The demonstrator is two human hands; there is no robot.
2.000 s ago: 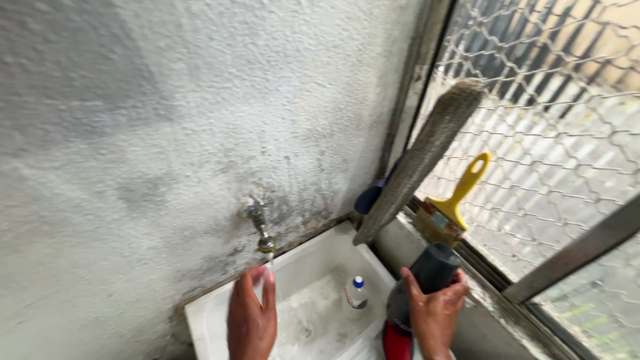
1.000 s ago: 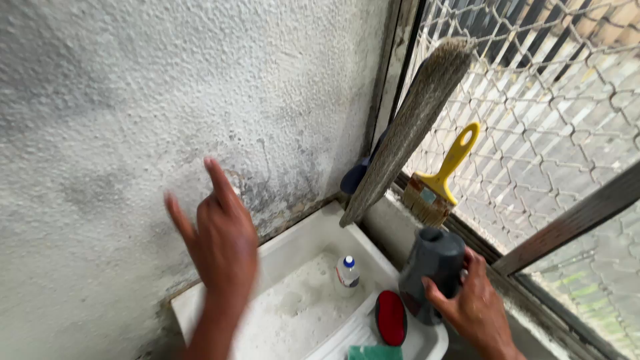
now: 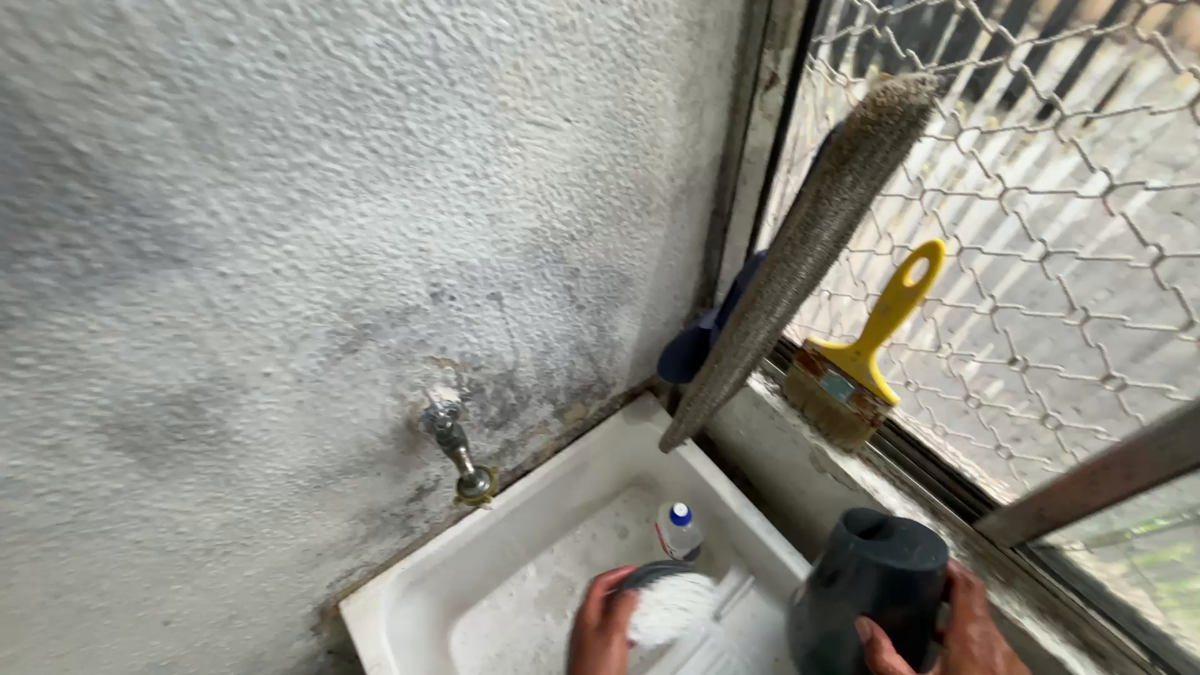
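Observation:
My left hand [image 3: 602, 621] holds a scrubbing brush [image 3: 671, 607] with white bristles and a dark back over the white laundry sink [image 3: 398, 586]. At the sink's right side, my right hand [image 3: 970, 633] grips a dark grey container [image 3: 877, 591], its indented end facing up. Beyond the brush, a small clear bottle with a blue and white cap [image 3: 679, 531] stands in the basin. The metal tap [image 3: 461, 459] sticks out of the wall above the sink's back edge.
A long grey rolled mesh piece [image 3: 806, 253] leans in the corner by a dark blue object [image 3: 692, 347]. A yellow-handled paintbrush [image 3: 867, 361] rests on the window ledge against wire mesh [image 3: 1059, 234].
My left hand has come down from in front of the wall and now holds the brush. The red object beside the container and the green piece no longer show. My right hand stays on the container.

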